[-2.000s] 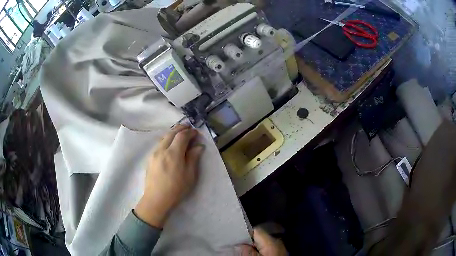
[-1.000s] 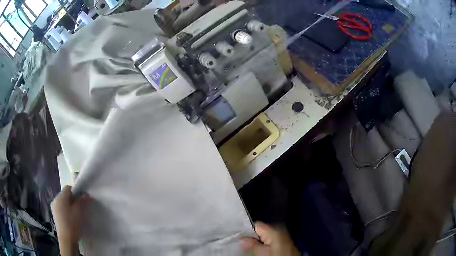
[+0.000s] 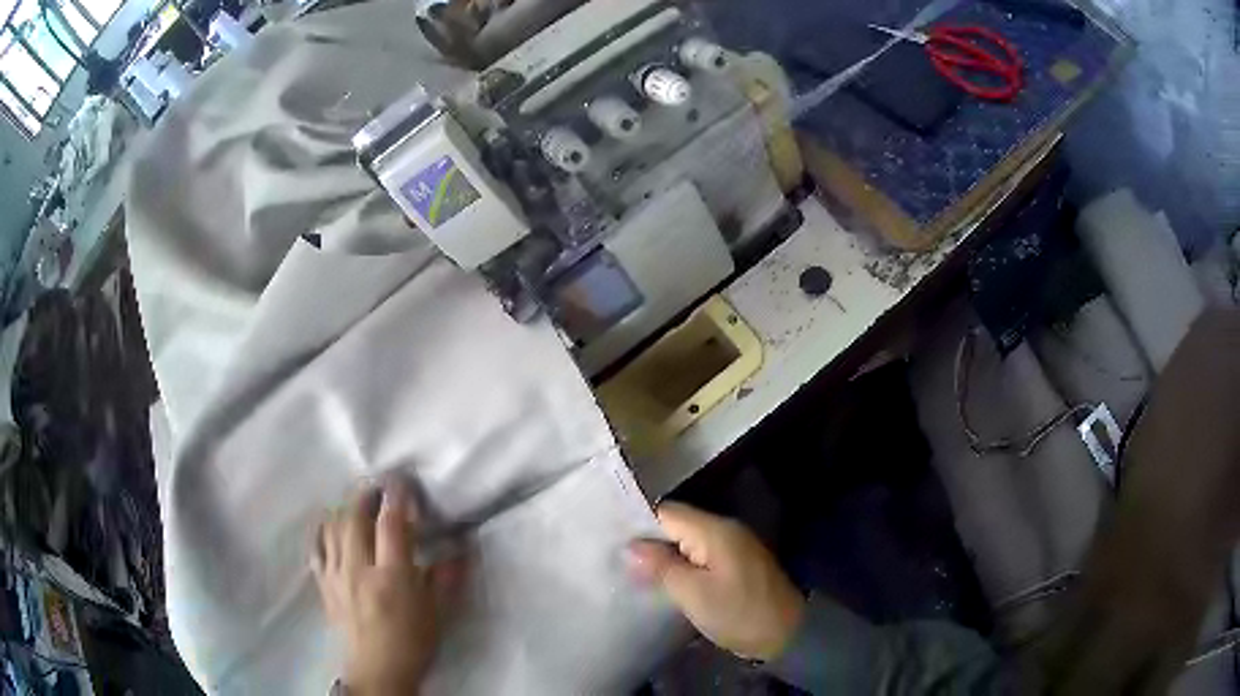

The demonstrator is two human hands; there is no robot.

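A large pale beige-grey garment panel (image 3: 408,367) lies over the machine's left side, with its right edge running from the presser foot area (image 3: 524,292) down toward me. My left hand (image 3: 381,585) lies flat on the panel at lower centre-left, fingers apart, a crease beside it. My right hand (image 3: 714,578) pinches the panel's right edge between thumb and fingers, below the table's front edge. The overlock machine (image 3: 456,190) stands with its labelled head over the panel's far end. The needle itself is too small to tell.
A yellow-cream tray frame (image 3: 741,360) sits right of the panel edge. Red-handled scissors (image 3: 974,63) and a dark flat pouch (image 3: 898,89) lie on the blue mat (image 3: 870,177). Tied cloth bundles (image 3: 993,503) and a brown cloth piece (image 3: 1169,503) are at right.
My left hand has moved from the panel's left side inward onto its surface. My right hand has moved up along the edge toward the machine. The panel's fold has shifted and a new crease shows.
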